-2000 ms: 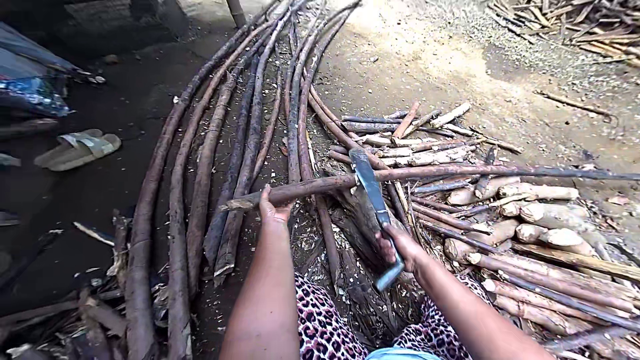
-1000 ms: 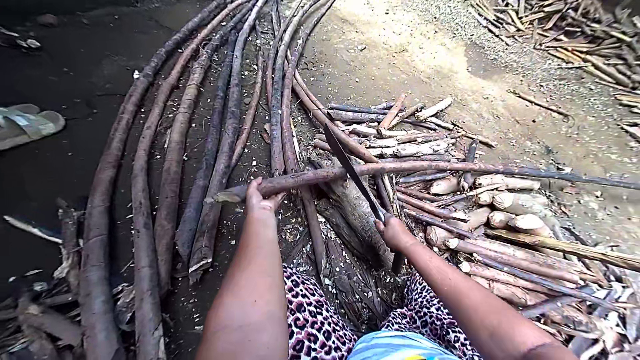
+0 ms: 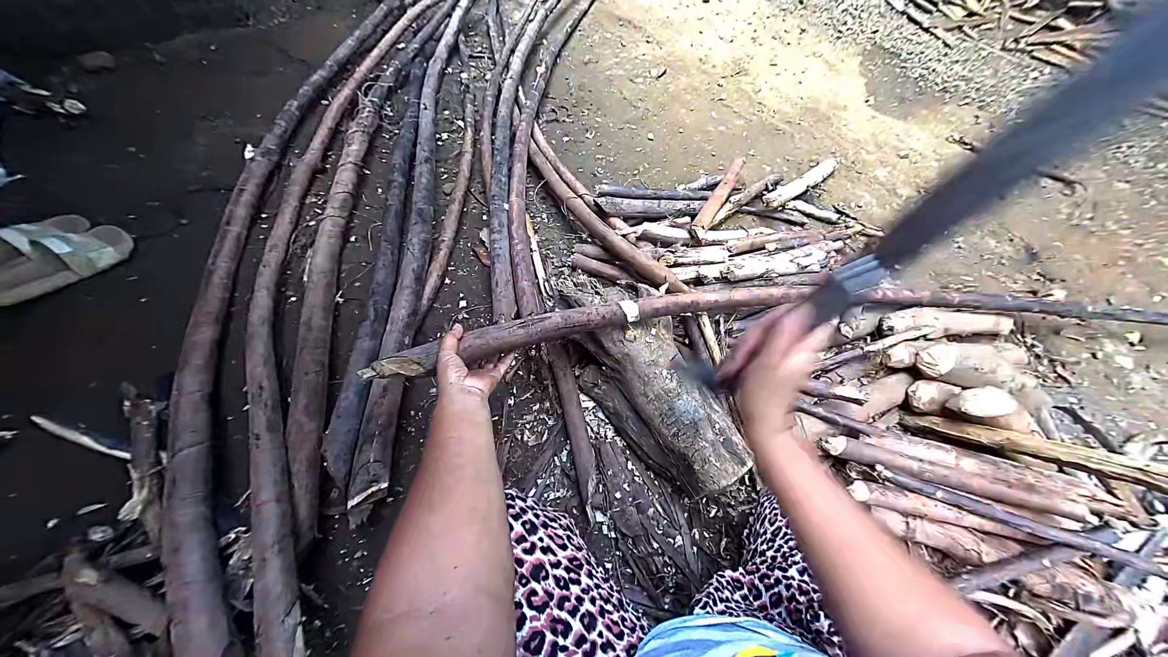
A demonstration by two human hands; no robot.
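Note:
My left hand [image 3: 467,367] holds a long wooden pole [image 3: 575,321] from below, near its cut left end. The pole lies across a log used as a block [image 3: 675,401] and runs on to the right edge of the view. A pale notch shows in its bark above the log. My right hand [image 3: 771,360] grips the handle of a machete [image 3: 995,164], whose blurred blade is raised up and to the right, over the pole. The blade does not touch the pole's notch.
Long curved poles [image 3: 319,274] lie on the ground at the left. Cut wood pieces [image 3: 976,474] are piled at the right, more sticks [image 3: 1031,32] lie at the top right. Sandals [image 3: 64,255] rest at the far left. Bark scraps and chips surround the log.
The machete blade was at the pole one second ago and is now raised to the right. A pale notch now shows on the pole. My left hand has kept its hold.

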